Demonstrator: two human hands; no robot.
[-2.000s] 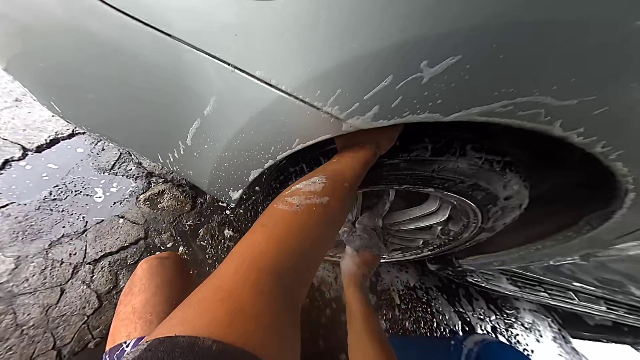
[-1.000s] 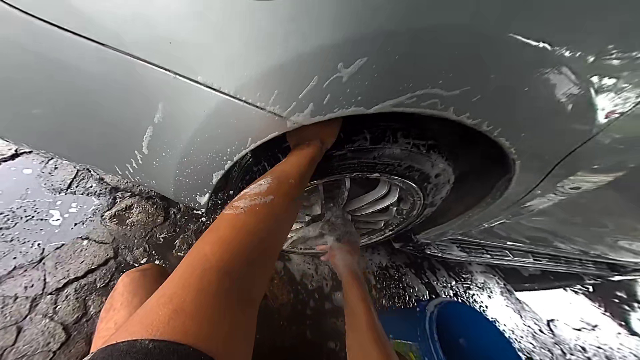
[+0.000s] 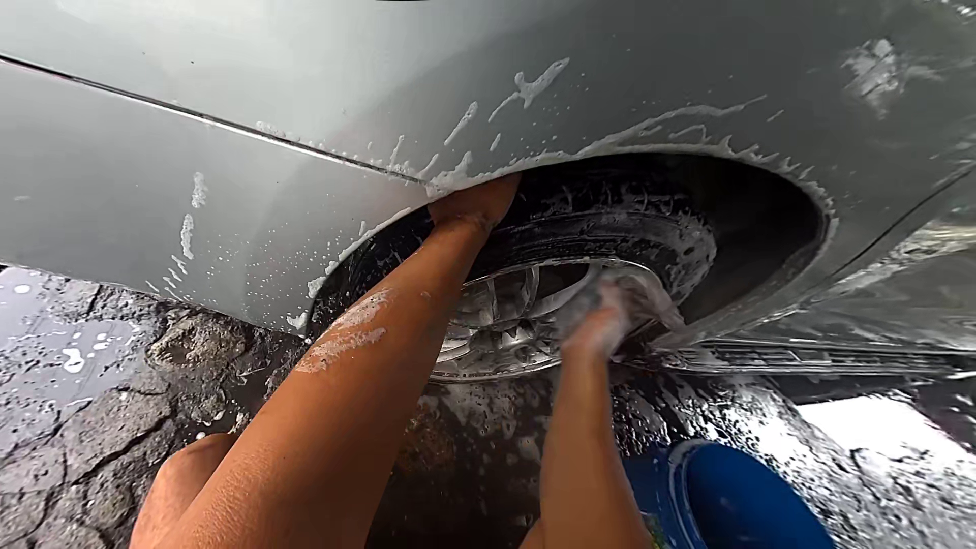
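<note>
A silver car's wheel, with a black tyre (image 3: pixel 595 232) and a multi-spoke metal rim (image 3: pixel 496 305), sits in the wheel arch, streaked with suds. My left hand (image 3: pixel 476 200) reaches up to the arch lip; its fingers are hidden behind the fender (image 3: pixel 579 114), so its grip does not show. My right hand (image 3: pixel 606 320) is blurred by motion and holds a wet, soapy cloth (image 3: pixel 644 293) against the right part of the rim, near the tyre. Foam also marks my left forearm.
A blue plastic bucket (image 3: pixel 682 488) stands at the lower right, beside my right forearm. Cracked, wet pavement (image 3: pixel 99 450) with a sudsy puddle (image 3: pixel 65 343) lies at the left. The car's sill (image 3: pixel 801 358) runs low to the right. My knee (image 3: pixel 179 473) is at the lower left.
My right hand has moved with the cloth from the rim's middle and lower part to its right side. My left hand stays at the arch lip. The view has shifted.
</note>
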